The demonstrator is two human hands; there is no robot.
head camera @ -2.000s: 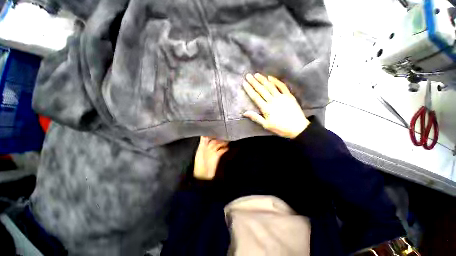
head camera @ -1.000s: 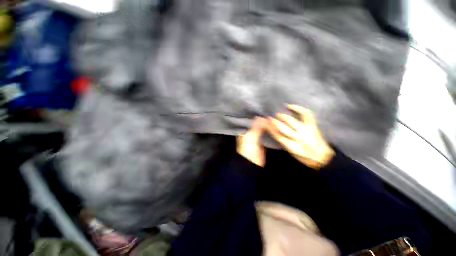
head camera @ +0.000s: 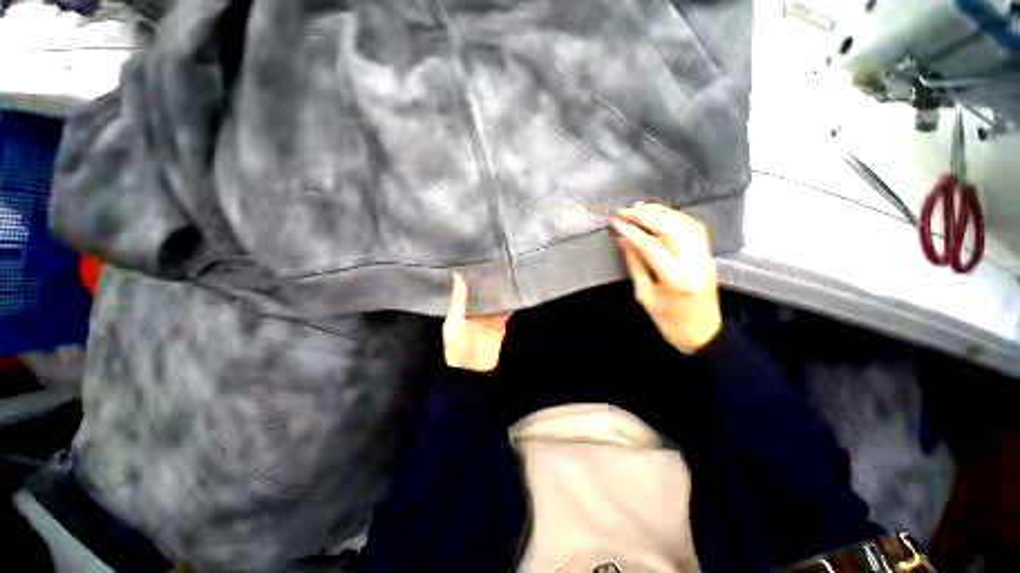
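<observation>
The mottled grey zip jacket (head camera: pixel 425 134) lies spread over the table, its hem rib (head camera: pixel 570 264) along the near edge. The front zipper (head camera: pixel 488 168) runs down to the rib. My left hand (head camera: pixel 474 331) holds the rib just left of the zipper end, thumb on top and fingers underneath, hidden. My right hand (head camera: pixel 674 269) is right of the zipper at the rib seam, with thumb and forefinger pinched together. Whether something thin is between its fingertips cannot be told.
Red-handled scissors (head camera: pixel 952 224) and slim metal points (head camera: pixel 881 188) lie on the white table (head camera: pixel 805 241) at right, below the sewing machine (head camera: pixel 917 45). A second grey garment (head camera: pixel 224 414) is heaped at lower left, near a blue basket (head camera: pixel 31 224).
The view has swung back right after a blurred look left. My hands, together at the hem one second ago, are now apart, the left on the rib by the zipper, the right further right.
</observation>
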